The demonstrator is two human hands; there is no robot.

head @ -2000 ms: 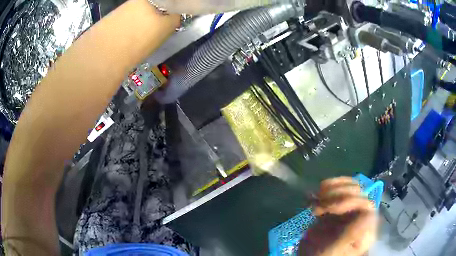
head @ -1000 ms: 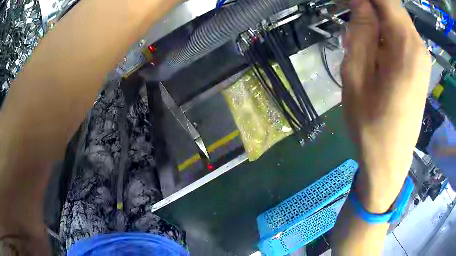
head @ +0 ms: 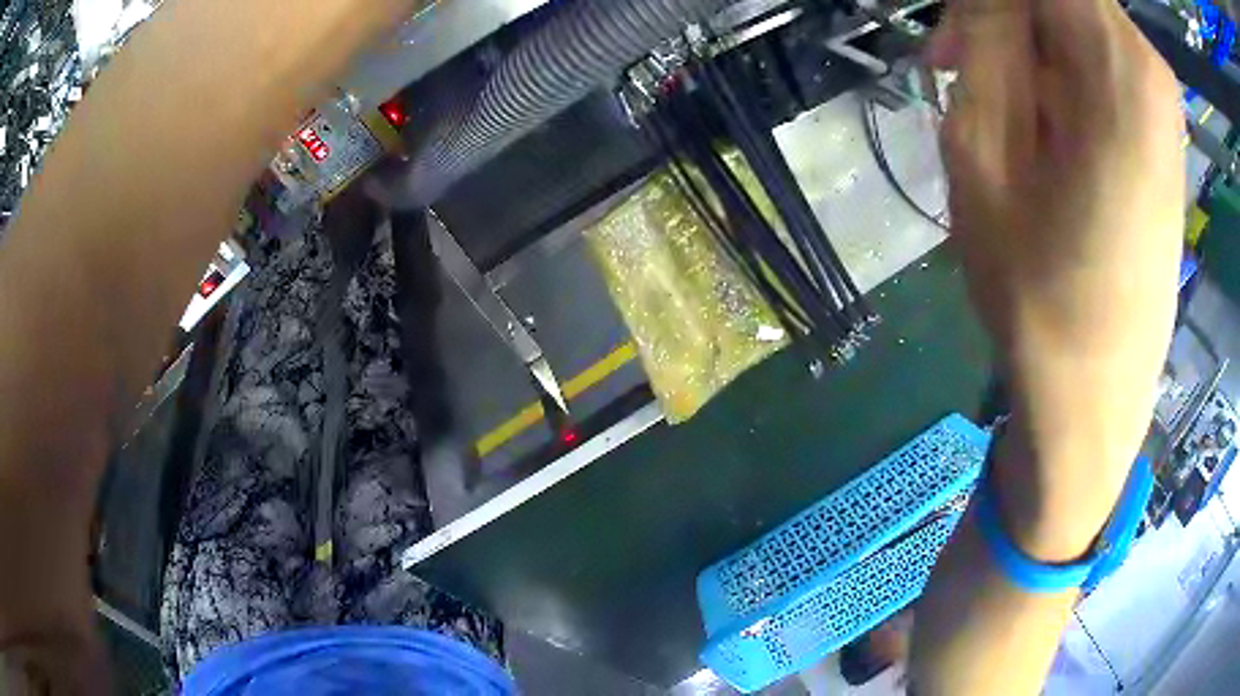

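Observation:
My right hand (head: pixel 1068 150) reaches up to the top edge at the upper right, a blue band on its wrist. Its fingertips are cut off or hidden, so I cannot tell whether it holds anything. My left forearm crosses the left side; the hand is beyond the top edge. A bunch of black cables (head: pixel 762 204) with metal tips lies left of my right hand. The cables lie partly over a shiny yellowish clear bag (head: pixel 673 292), their tips over the dark green top (head: pixel 612 530).
A blue perforated basket (head: pixel 836 544) is at the lower right. A grey corrugated hose (head: pixel 551 89) runs along the top. A yellow-and-silver box (head: pixel 333 147) with a red display is at the upper left. A pointed metal strip (head: pixel 496 313) is left of the bag. Shiny parts (head: pixel 41 82) fill the top-left corner.
My right hand has moved from the blurred lower right, near the basket, up to the machine at the upper right. The view has shifted, and the red display shows more than one second ago.

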